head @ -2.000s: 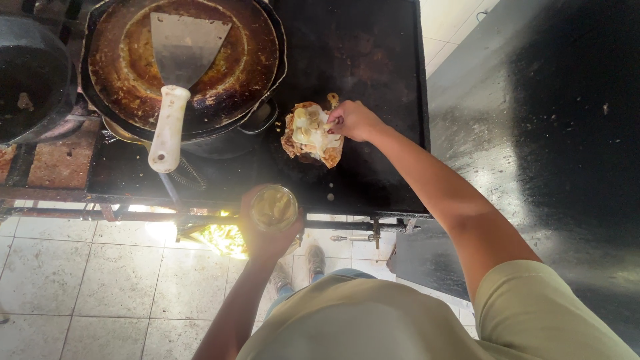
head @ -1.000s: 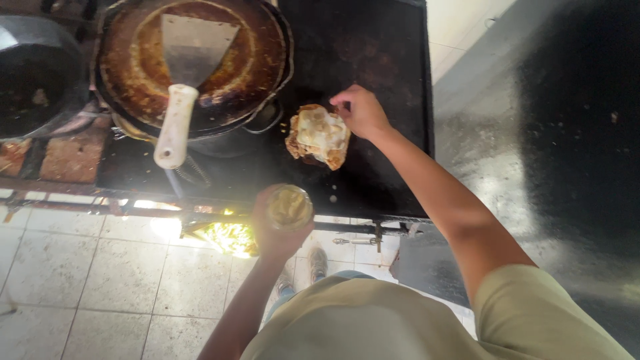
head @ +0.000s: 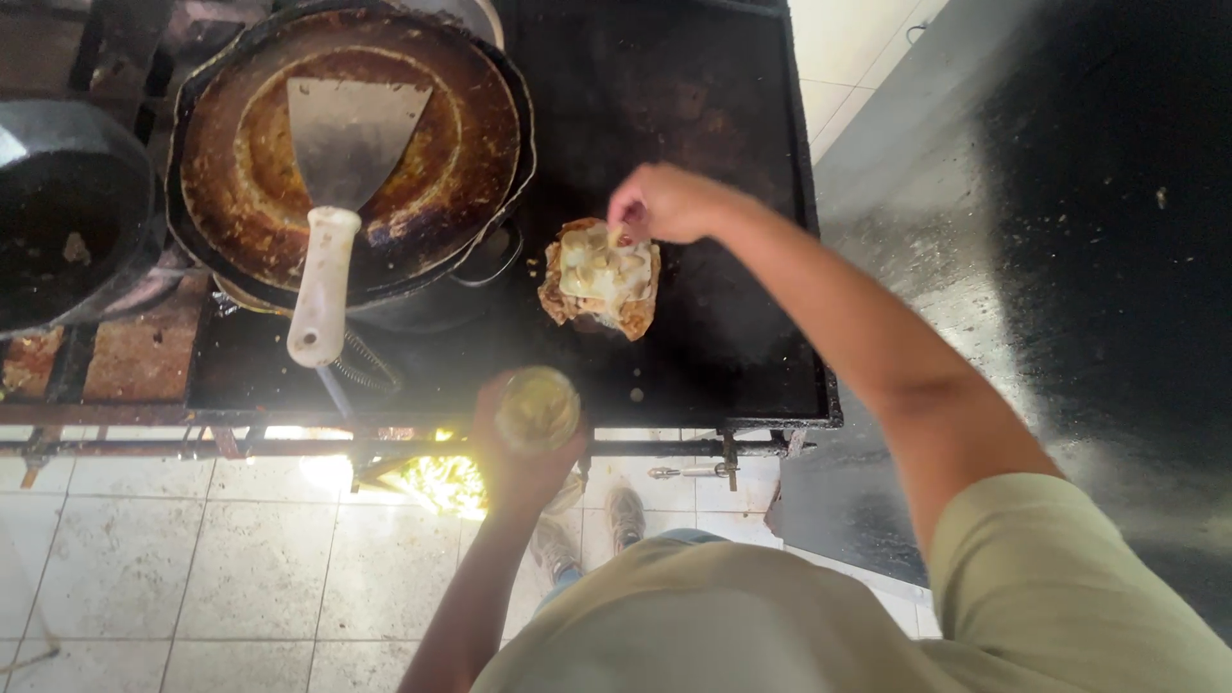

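My left hand (head: 525, 472) is wrapped around an open glass jar (head: 537, 409) of pale, yellowish pieces, near the griddle's front edge. Over the black griddle (head: 722, 337), my right hand (head: 669, 204) pinches a small pale piece (head: 619, 234) at the top edge of a heap of browned food (head: 637, 316). A melted white layer, probably cheese (head: 597, 271), covers much of that heap, with several pale slices on it. Left of the heap, a spatula (head: 356, 144) with a wide metal blade and a white handle lies across a browned round pan.
The large browned pan (head: 472, 125) stands at the griddle's left part. A dark pan (head: 67, 221) sits farther left over the burner grates. Bright flames or light (head: 445, 481) show below the front rail (head: 664, 448). A dark, shiny surface (head: 1107, 289) stands to the right.
My right hand has come from the heap's upper right side to over its top edge, with a pale piece now between the fingers. My left hand keeps hold of the jar.
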